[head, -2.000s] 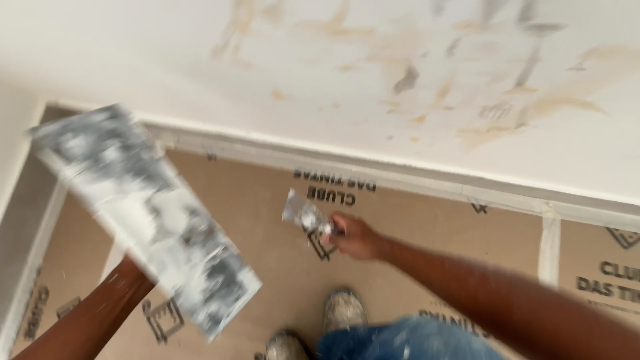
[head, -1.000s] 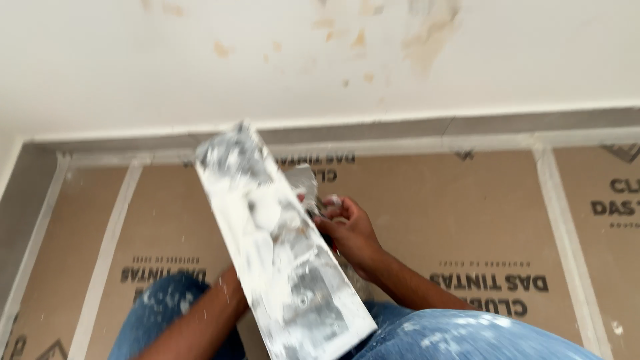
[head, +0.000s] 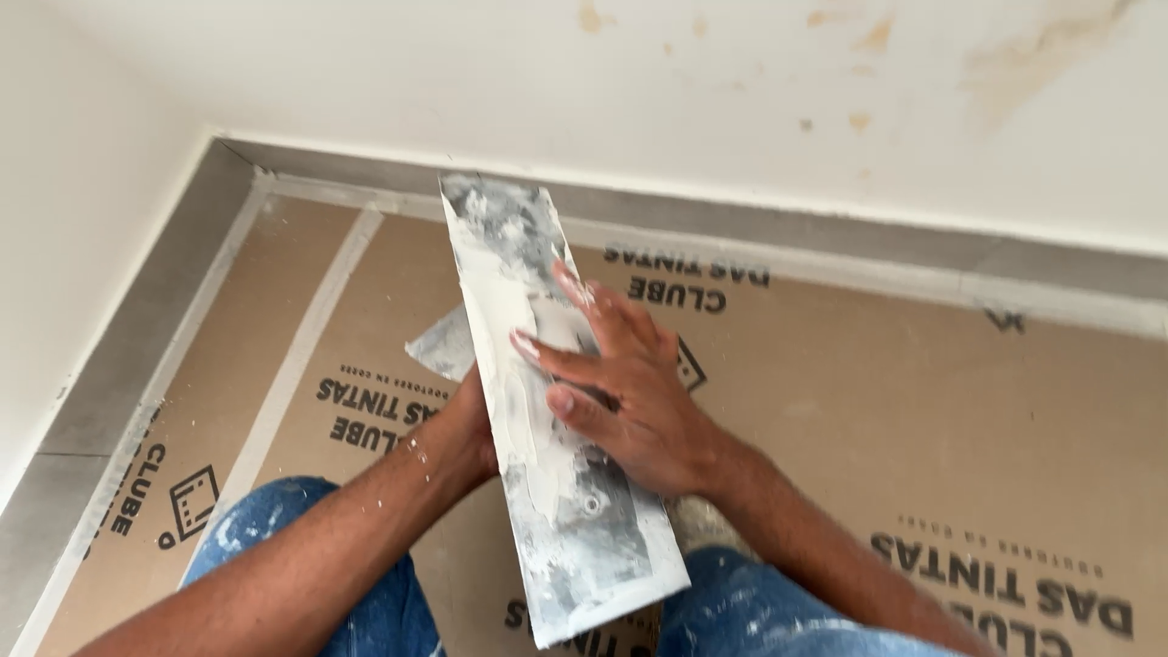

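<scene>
A long rectangular steel plastering trowel [head: 602, 538], smeared with white filler, lies face up across the middle of the view. My left hand [head: 479, 424] holds it from beneath, its fingers mostly hidden by the blade. Over the blade is my right hand [head: 625, 392], fingers spread and fingertips at the filler, with white smears on them. The blade of a small putty knife [head: 444, 345] pokes out behind the trowel's left edge, above my left hand; its handle is hidden.
Printed brown protective card [head: 867, 401] covers the floor, taped along a grey tile skirting [head: 730, 205]. A white wall [head: 730, 91] with beige patches rises in front and meets another wall at the left corner. My paint-spotted jeans [head: 757, 602] show below.
The putty knife was in my right hand two seconds ago; now its blade shows behind the trowel on the left side. My right hand has come over the trowel's face with fingers spread.
</scene>
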